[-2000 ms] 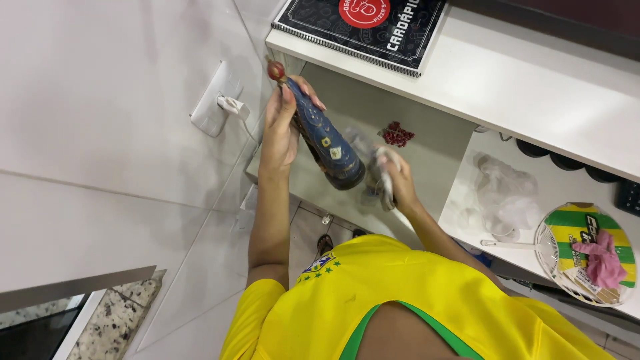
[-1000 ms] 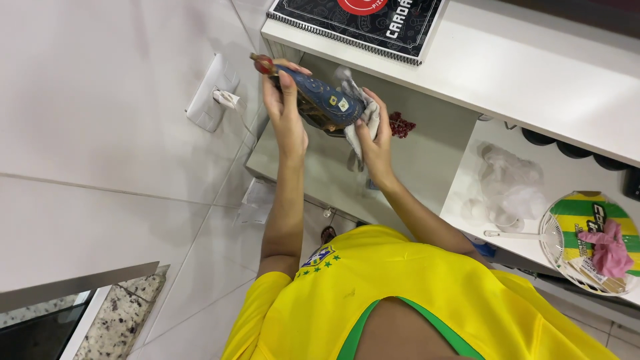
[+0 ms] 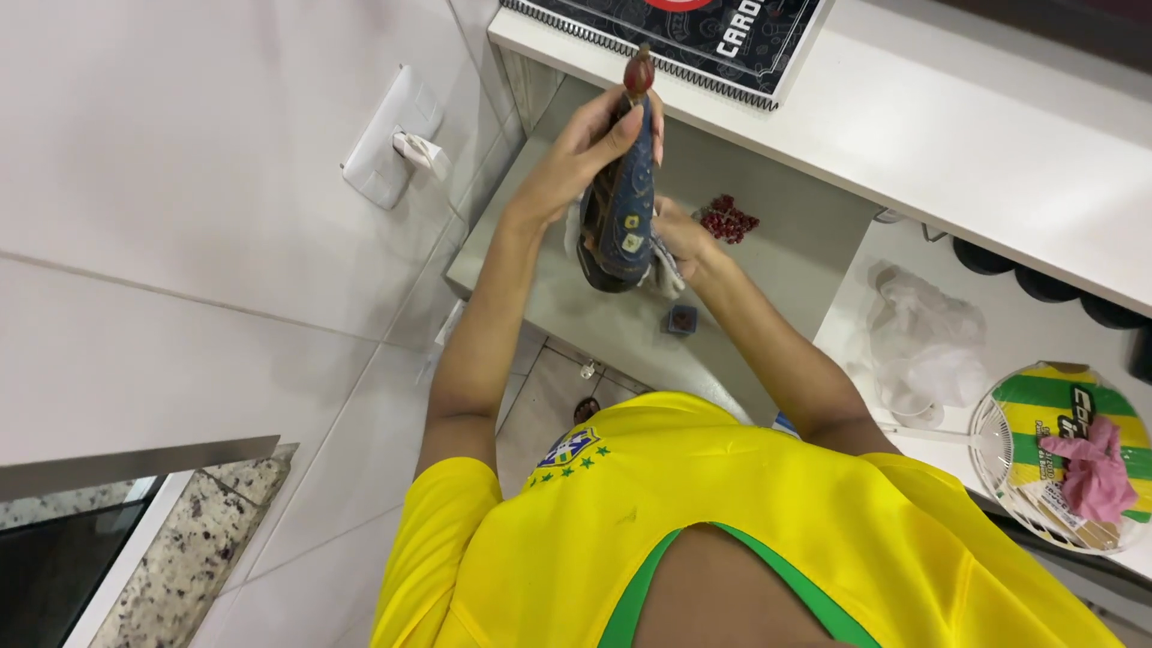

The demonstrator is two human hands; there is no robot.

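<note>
A dark blue religious-looking figurine (image 3: 634,202) with gold-toned patterns and a red and gold top is held above the grey shelf, its top pointing away from me. My left hand (image 3: 598,148) grips it near the top, thumb across the front. Behind its lower right side is my right hand (image 3: 682,236), holding a grey-white cloth (image 3: 664,273) against it; the fingers are partly hidden by the figurine. Part of the cloth also shows at the figurine's left edge. Red beads (image 3: 727,220) lie on the shelf right of my right hand, and a small blue-grey box (image 3: 681,319) sits below it.
A spiral-bound black menu (image 3: 756,54) lies on the white upper counter (image 3: 945,117). At left, a plug sits in a wall outlet (image 3: 393,139). Clear plastic bags (image 3: 927,333), a round fan with a pink cloth (image 3: 1093,472) and several black round objects (image 3: 1048,279) are at right.
The figurine has turned from slanting to nearly upright in the view. My right hand with the cloth has moved from the base's right side to behind it. The small box has come into plain view.
</note>
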